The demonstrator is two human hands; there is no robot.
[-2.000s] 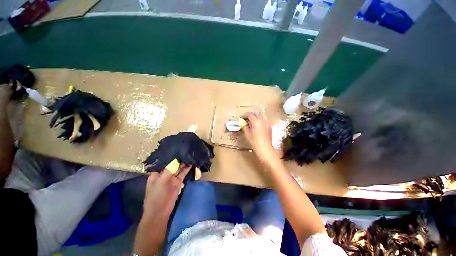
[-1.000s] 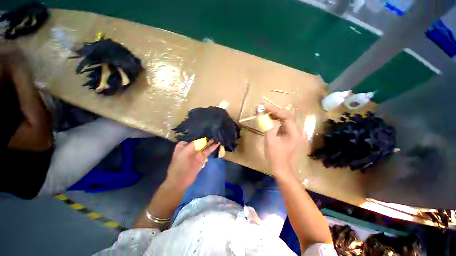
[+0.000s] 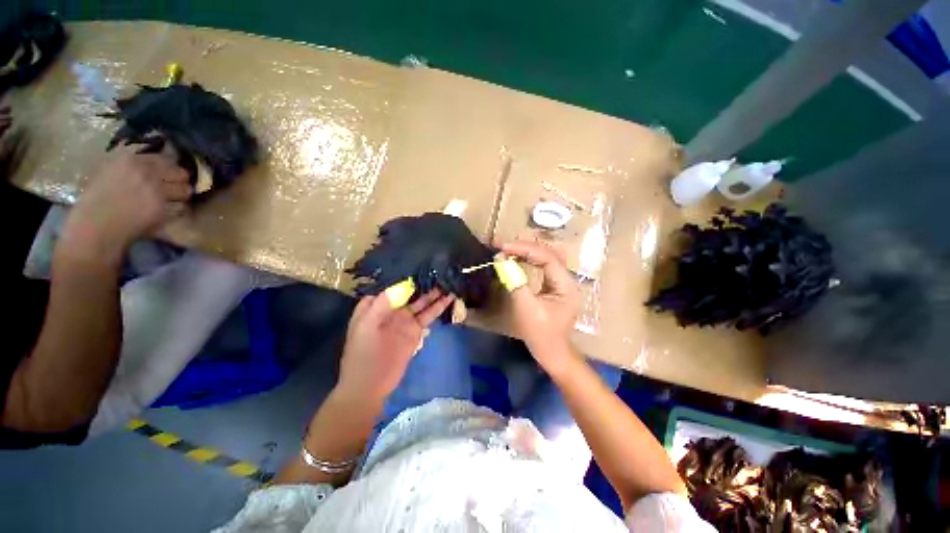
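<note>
A black feathered body (image 3: 425, 250) rests at the table's front edge, with pale tabs sticking out at its back and front. My left hand (image 3: 388, 328), with a yellow finger cot, holds its front lower edge. My right hand (image 3: 540, 297), also with a yellow finger cot, pinches a thin pale glue stick (image 3: 478, 268). The stick's tip points left and lies at the body's right side; whether it touches cannot be told. A round white glue dish (image 3: 551, 214) stands on the cardboard behind my right hand.
Spare sticks (image 3: 564, 195) lie by the dish. Two white glue bottles (image 3: 700, 182) and a second feathered body (image 3: 744, 268) are at the right. A green crate (image 3: 675, 425) of dark pieces is at lower right. A coworker's hand (image 3: 133, 193) touches another black body (image 3: 214, 127) at left.
My right hand has moved from the glue dish left to the feathered body with the stick. My left hand still holds the body. The coworker's hand has reached onto the left body.
</note>
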